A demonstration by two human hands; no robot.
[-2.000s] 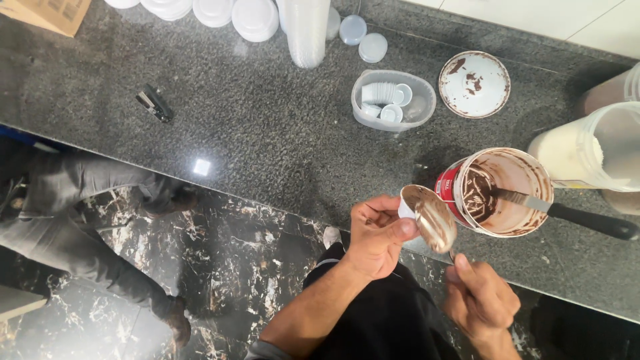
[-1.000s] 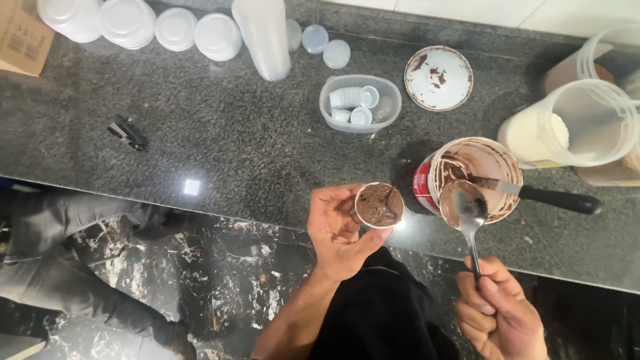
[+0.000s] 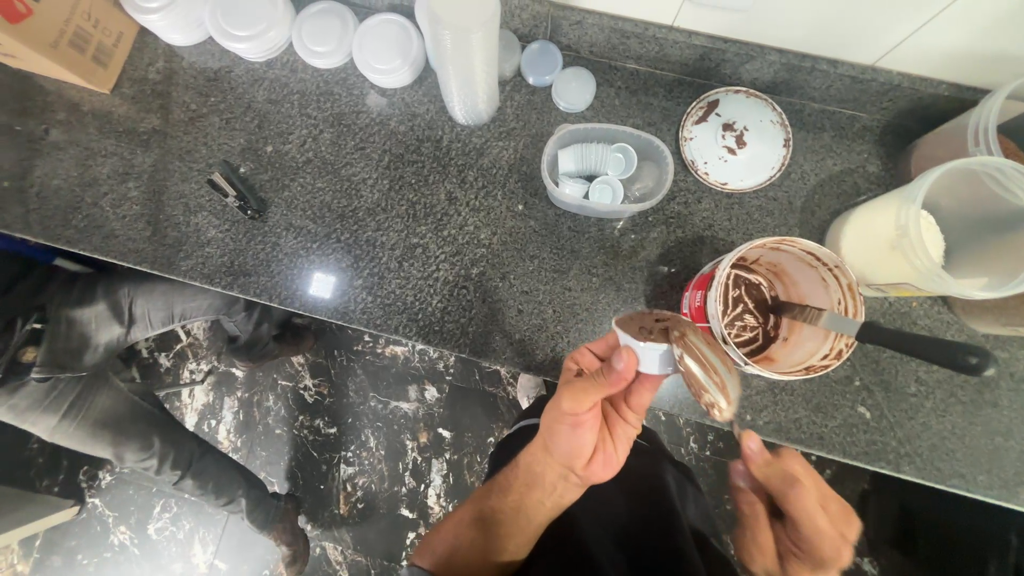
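Note:
My left hand [image 3: 596, 408] holds a small white cup [image 3: 652, 354] with brown chocolate spread in it, tilted toward the right. In my right hand [image 3: 792, 504] is the handle of a metal spoon [image 3: 708, 372], its bowl smeared with spread and against the cup's right rim. Just beyond my hands stands a white bucket [image 3: 824, 276] with a red label, its inner wall streaked with chocolate and some spread at the bottom. A spatula with a black handle [image 3: 924, 346] leans inside it, its handle lying over the bucket's right rim.
Behind are a clear tub [image 3: 608, 210] of small white cups and a smeared white lid [image 3: 736, 140]. Jars, one with white powder [image 3: 884, 232], stand right. Stacked lids [image 3: 390, 50], clear cups [image 3: 464, 64], a black stapler [image 3: 237, 190] and a cardboard box [image 3: 72, 40] lie left. Another person's legs [image 3: 144, 400] show below.
The spoon has moved from over the bucket to the cup's rim. The cup, seen from above with its brown filling one second ago, is now tipped sideways.

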